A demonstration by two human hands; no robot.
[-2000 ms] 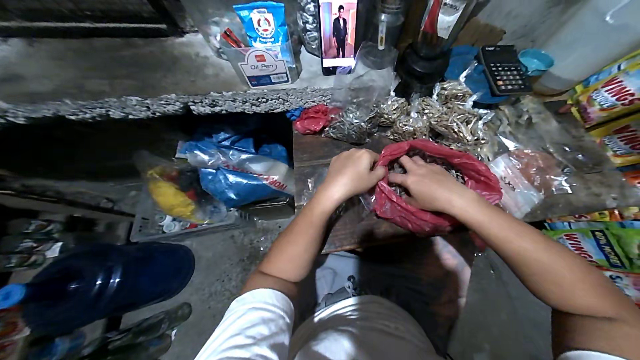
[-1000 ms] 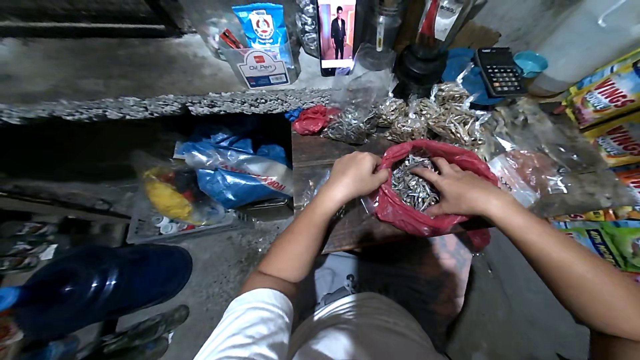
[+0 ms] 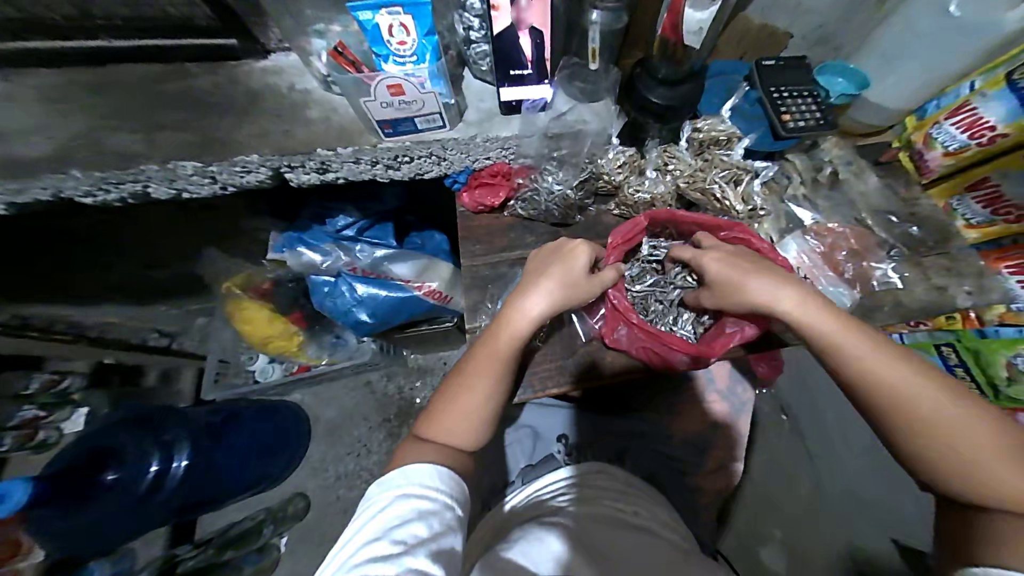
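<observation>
A red plastic bag (image 3: 656, 348) with its mouth spread wide stands on a wooden table (image 3: 496, 240), full of small silvery dried fish (image 3: 660, 292). My left hand (image 3: 564, 276) pinches the bag's left rim between thumb and fingers. Inside the mouth, at the right, my right hand (image 3: 724, 276) has its fingertips in the fish; whether it grips any is hidden. Behind the bag lie clear plastic bags of dried fish (image 3: 720, 172), a clear bag of darker fish (image 3: 552, 192) and a crumpled red plastic bag (image 3: 488, 186).
A concrete ledge (image 3: 160, 104) holds a pen box (image 3: 404, 104) and a phone (image 3: 522, 52). A calculator (image 3: 792, 96) lies at the back right, near detergent packs (image 3: 980, 128). Left and below are a blue plastic bag (image 3: 360, 272), a crate (image 3: 232, 376) and a large blue water bottle (image 3: 176, 456).
My right hand was deeper over the bag's middle two seconds ago and has shifted right, exposing the fish. My left hand stays at the left rim.
</observation>
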